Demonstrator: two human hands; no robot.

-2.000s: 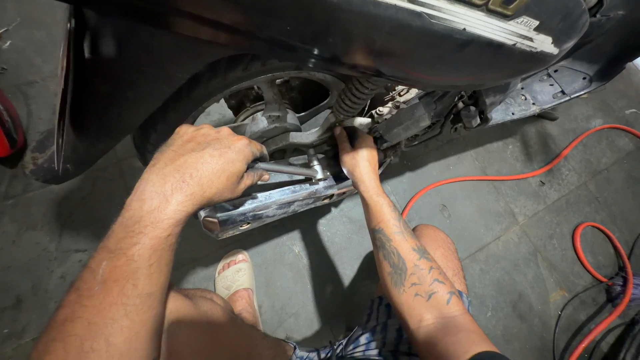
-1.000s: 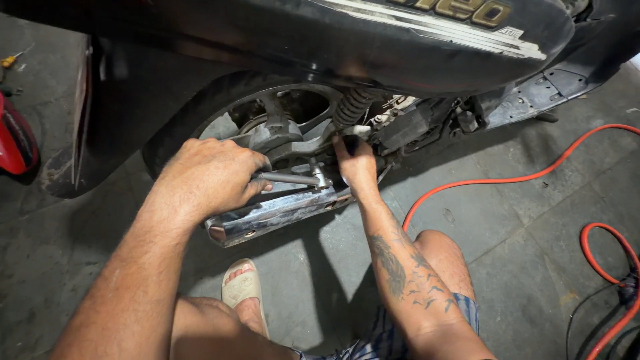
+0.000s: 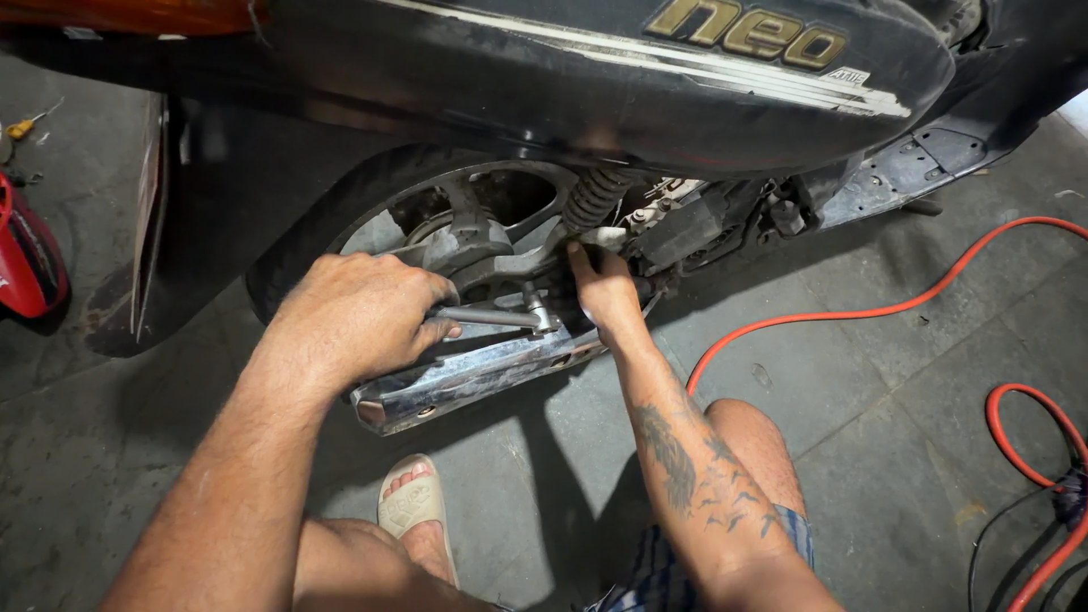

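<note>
My left hand (image 3: 365, 319) is closed around the handle of a metal socket wrench (image 3: 493, 317). Its head and socket stand between the rear wheel (image 3: 459, 212) and the chrome exhaust cover (image 3: 476, 374) of a black scooter. My right hand (image 3: 605, 285) reaches in at the lower end of the coil shock absorber (image 3: 597, 200), beside the metal swingarm (image 3: 510, 265). The thumb touches the part there; the other fingers are hidden behind, so whether they hold something does not show.
The scooter's dark side panel (image 3: 722, 127) overhangs both hands. An orange hose (image 3: 850, 315) crosses the tiled floor at right, with a loop and a black cable beyond. A red plastic part (image 3: 30, 255) and a yellow-handled tool (image 3: 20, 129) lie at far left.
The wrench stays in my left hand, its handle now slightly lower at the grip end than two seconds ago is not plain; my right hand stays by the shock absorber. The view has shifted slightly.
</note>
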